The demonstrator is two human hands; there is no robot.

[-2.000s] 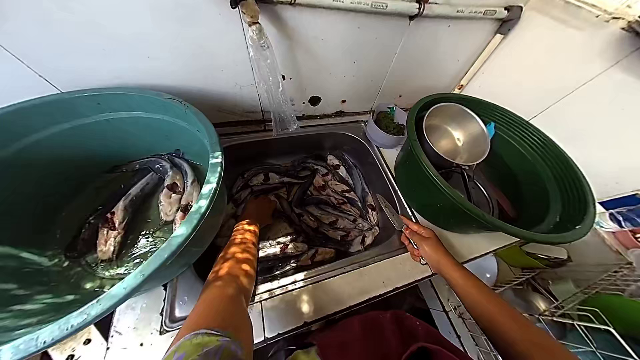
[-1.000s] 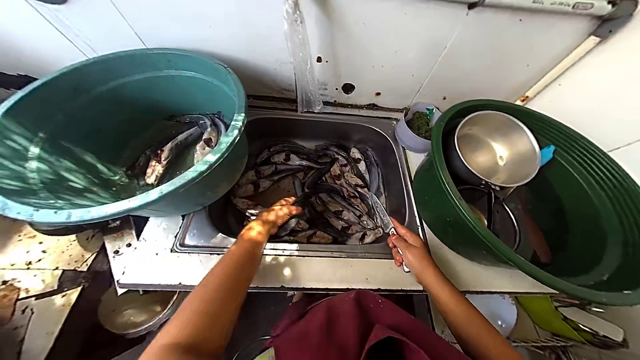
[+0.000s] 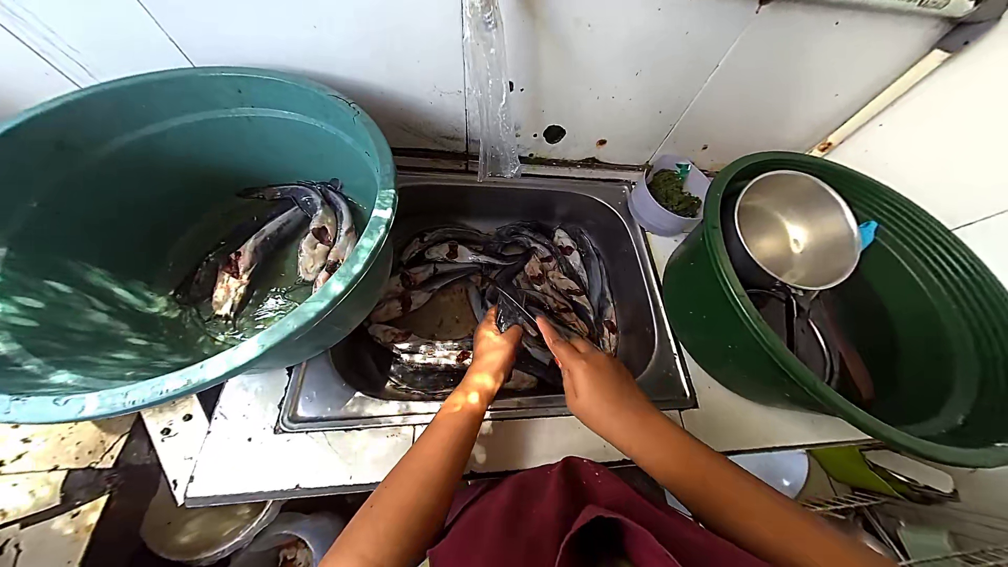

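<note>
A stainless steel sink (image 3: 315, 394) holds a heap of dark, pale-bellied fish (image 3: 551, 276), many with red cuts. Over the middle of the heap, my left hand (image 3: 496, 346) grips a dark fish (image 3: 510, 311). Close at its right, my right hand (image 3: 587, 374) is closed around a knife, whose blade (image 3: 516, 299) points up and left across that fish. The knife's handle is mostly hidden in the fingers. Several more fish (image 3: 256, 256) lie in shallow water inside the teal plastic tub (image 3: 378, 213) at the left.
A green tub (image 3: 709, 331) at the right holds a metal pot (image 3: 797, 228) and other cookware. Behind the sink's right corner stands a white container (image 3: 660, 213) with a green scourer. A clear plastic strip (image 3: 492, 94) hangs over the sink's back edge. Basins (image 3: 205, 524) sit below the counter.
My right hand has brought the knife from the sink's right edge in over the fish. My left hand, open above the heap a second ago, has closed on a fish.
</note>
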